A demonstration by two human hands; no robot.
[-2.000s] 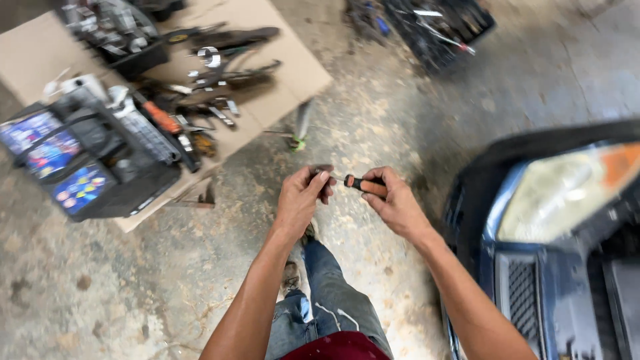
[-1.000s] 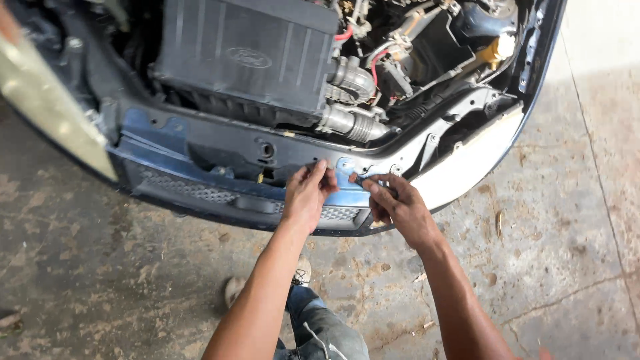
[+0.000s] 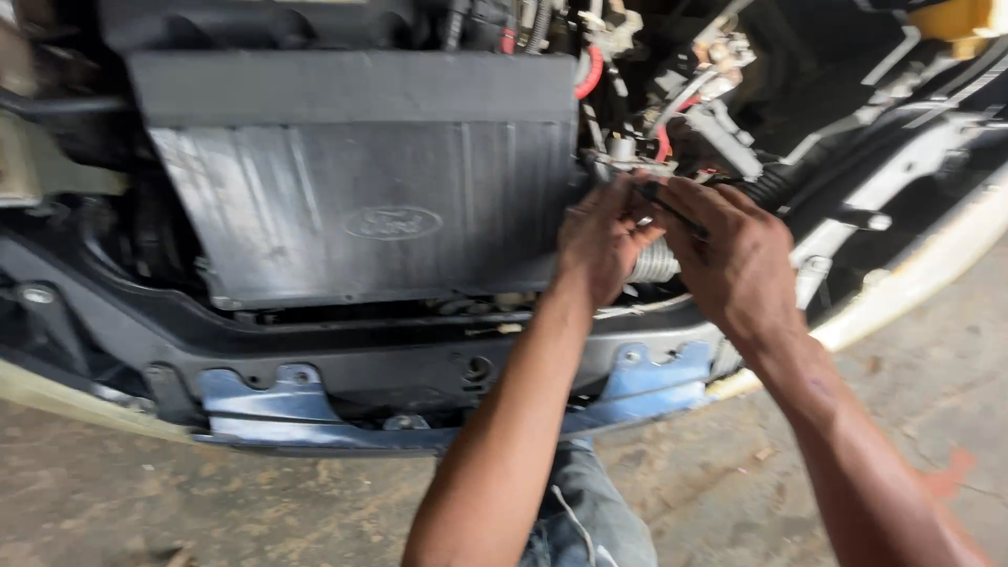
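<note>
Over the open engine bay, just right of the black Ford engine cover [image 3: 378, 189], my two hands meet. My right hand [image 3: 728, 244] is closed around a dark, thin-looking tool [image 3: 673, 211], probably the screwdriver, mostly hidden by the fingers. My left hand [image 3: 602, 244] is at the tool's far end, its fingertips bunched; whether they pinch a small part is blurred. Below the hands shows a ribbed grey hose [image 3: 655, 262]. Metal fittings [image 3: 630, 157] and a red cable [image 3: 591, 72] lie just beyond the fingertips.
The black front crossmember [image 3: 378, 358] runs across below the cover, with blue painted brackets [image 3: 268, 398] along its edge. A headlight's pale edge [image 3: 906, 295] curves at the right. A yellow part [image 3: 953, 24] sits top right. Concrete floor [image 3: 315, 504] shows in front of the car.
The view has swung from the tool table to the car and closer over its engine bay. Both hands have moved from the front panel to beside the engine cover.
</note>
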